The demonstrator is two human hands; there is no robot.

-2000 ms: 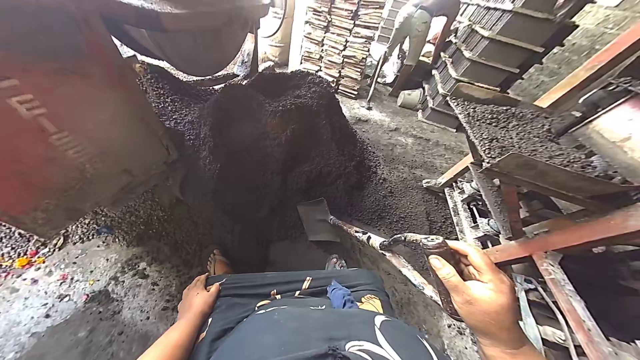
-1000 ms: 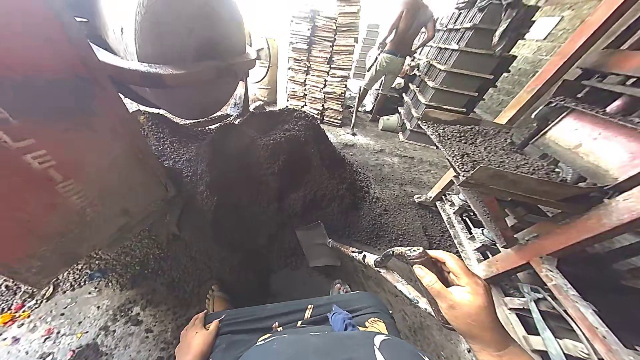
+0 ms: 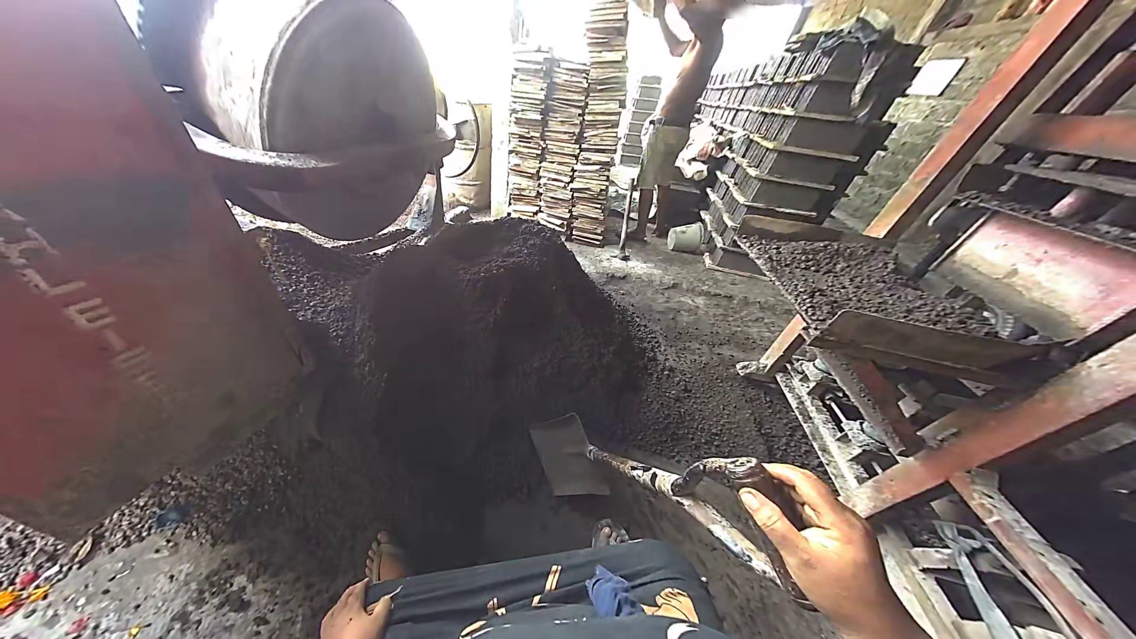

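Note:
My right hand (image 3: 821, 541) is closed around the dark D-shaped handle of a shovel (image 3: 657, 479) at the lower right. The shovel's shaft slants down to the left, and its flat metal blade (image 3: 572, 454) lies at the foot of a large heap of dark, grainy mix (image 3: 497, 328). My left hand (image 3: 357, 612) is at the bottom edge, against the dark printed cloth over my legs, with its fingers partly curled; whether it pinches the cloth is not clear. My feet show on the ground between heap and cloth.
A concrete mixer drum (image 3: 351, 115) stands behind the heap, beside a red metal panel (image 3: 115, 266). At right is a metal frame with a tray of mix (image 3: 861, 280). Farther back are stacked boards (image 3: 557, 133), racks of dark blocks (image 3: 785, 133), a bucket (image 3: 686, 237) and another person (image 3: 679, 115).
The view has tilted upward. The person at the back has gone from bent over to upright with raised arms. My right hand stays on the shovel handle, and the blade remains by the heap.

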